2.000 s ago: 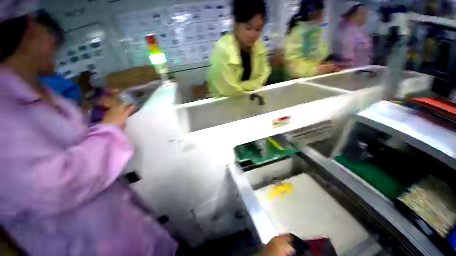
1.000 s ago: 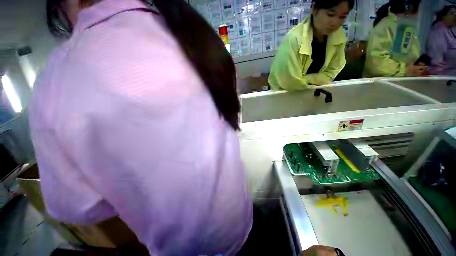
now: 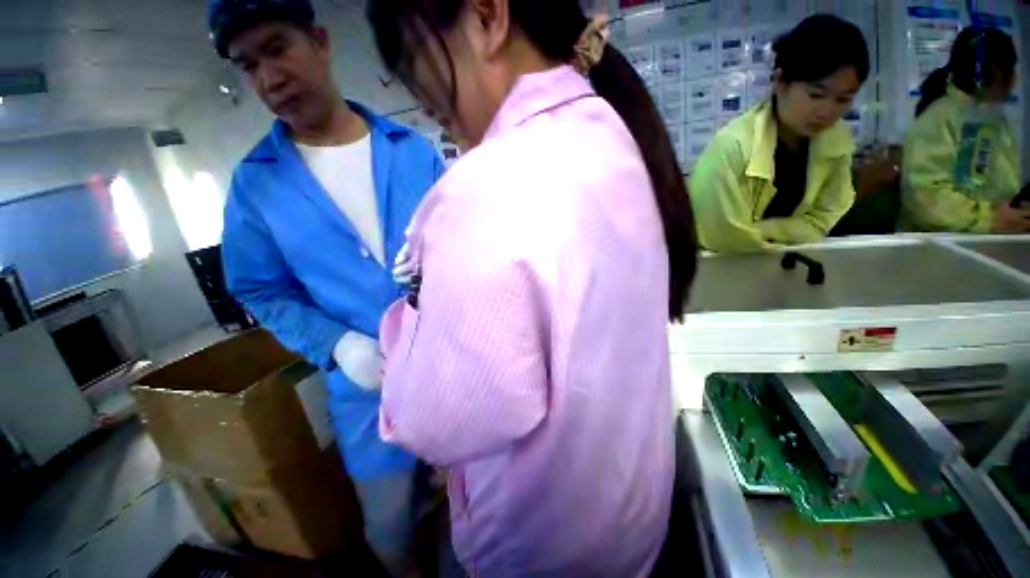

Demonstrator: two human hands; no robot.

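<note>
Neither of my hands shows in the head view. The green circuit board (image 3: pixel 753 435) lies across the conveyor rails at the lower right, at the opening of the white machine. Two silver heat sinks stand on it, one near its middle (image 3: pixel 822 434) and one to the right (image 3: pixel 910 418). A yellow strip (image 3: pixel 886 456) lies between them. The left conveyor rail (image 3: pixel 723 508) runs toward me along the board's left side. Blurred yellow marks (image 3: pixel 830 536) show on the pale bed below the board.
A person in a pink smock (image 3: pixel 542 305) stands close, left of the line. A person in a blue coat (image 3: pixel 288 243) stands beyond, next to an open cardboard box (image 3: pixel 243 452). Two people in yellow-green jackets are behind the white machine (image 3: pixel 768 332).
The view has swung left. The person in blue and the whole box have come into view. The hand at the bottom edge by the rail has left the picture. The board shows larger and lower.
</note>
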